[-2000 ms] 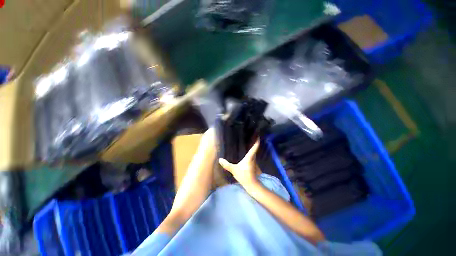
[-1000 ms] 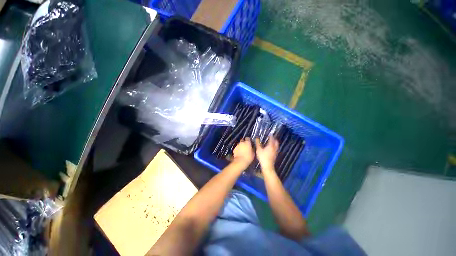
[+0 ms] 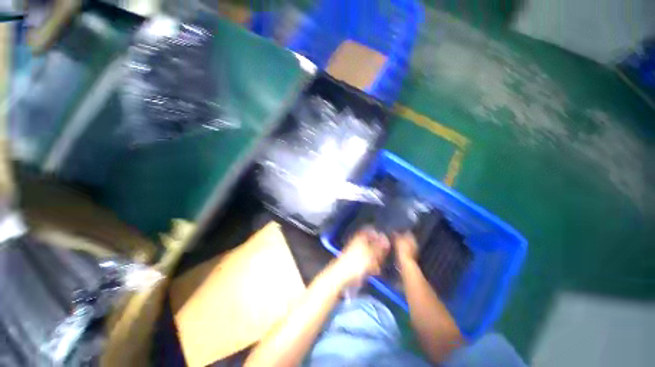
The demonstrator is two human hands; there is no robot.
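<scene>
The frame is blurred. The blue crate (image 3: 508,269) beside the lap holds black tubes (image 3: 445,251) in a row. My left hand (image 3: 370,249) is closed at the near left side of the crate, at the near end of a dark bundle with a shiny glare. A little clear plastic hangs below this hand. My right hand (image 3: 406,247) is close beside it, with its fingers around the same bundle. Blur hides the fingertips and how far the plastic covers the tubes.
A black tray (image 3: 375,118) heaped with clear bags (image 3: 316,165) adjoins the crate. A tan cardboard pad (image 3: 240,297) lies left of my forearms. The green bench (image 3: 248,93) bears a dark clear packet (image 3: 176,79). The carton (image 3: 136,315) with bagged tubes is lower left. Another blue crate stands behind.
From two seconds to one second ago, my hands went from a bundle over the lap to the crate. Since then the view has shifted, and my left hand has moved to the crate's near edge.
</scene>
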